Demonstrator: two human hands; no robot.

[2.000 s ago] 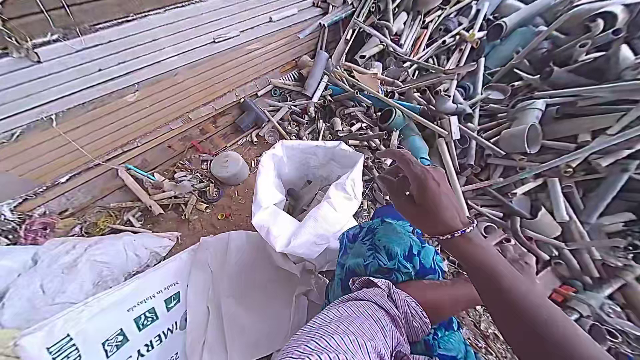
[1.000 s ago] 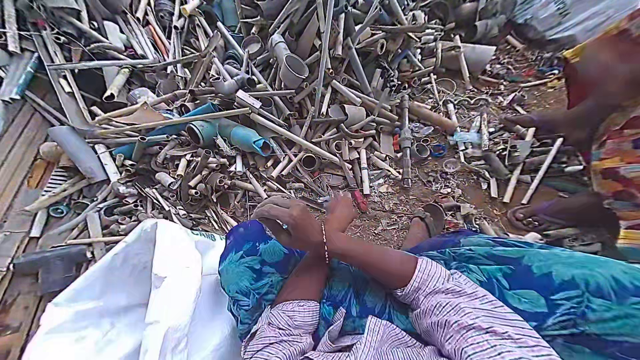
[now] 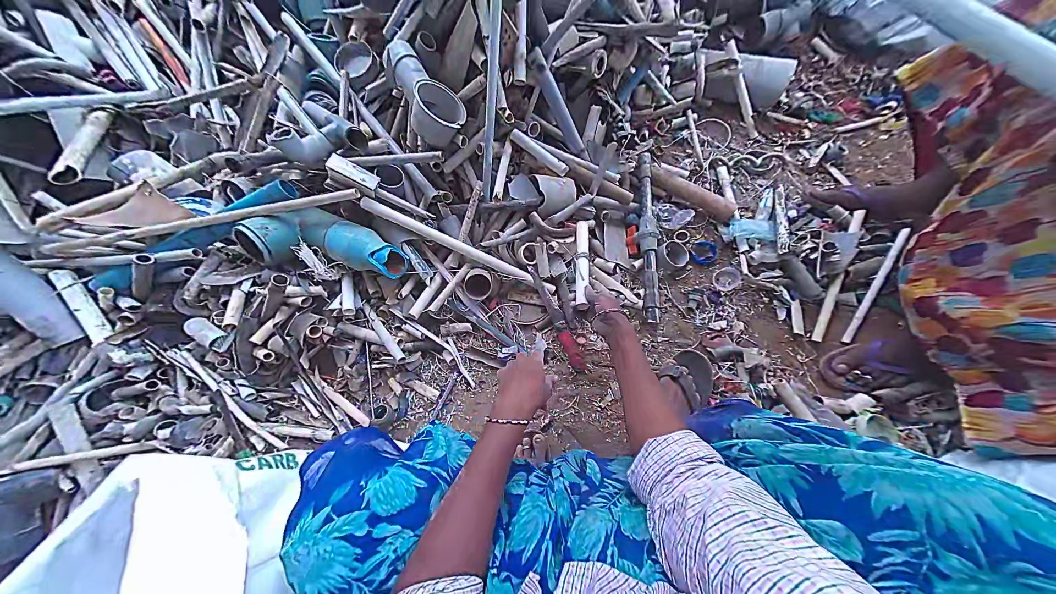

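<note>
My left hand [image 3: 524, 388], with a beaded bracelet at the wrist, is low in the middle of the view, its fingers curled around a small pale scrap [image 3: 538, 342]. My right hand [image 3: 610, 313] reaches further out, and its fingertips touch the lower end of a short white pipe piece [image 3: 582, 264]; whether they close on it cannot be told. Between the two hands a red-handled tool [image 3: 571, 351] lies on the ground, its kind unclear. A grey jointed pipe [image 3: 648, 239] lies just beyond my right hand.
A large heap of plastic pipes and fittings, with a blue pipe fitting [image 3: 363, 243], spreads ahead and left. The white sack [image 3: 190, 520] is at the lower left. At the right stands a person in patterned cloth [image 3: 982, 272], feet near loose pipes. My sandal [image 3: 693, 379] is close by.
My hands were together over my lap one second ago; now they are apart and further forward, the right one at the white pipe piece. The view has swung right from the open sack.
</note>
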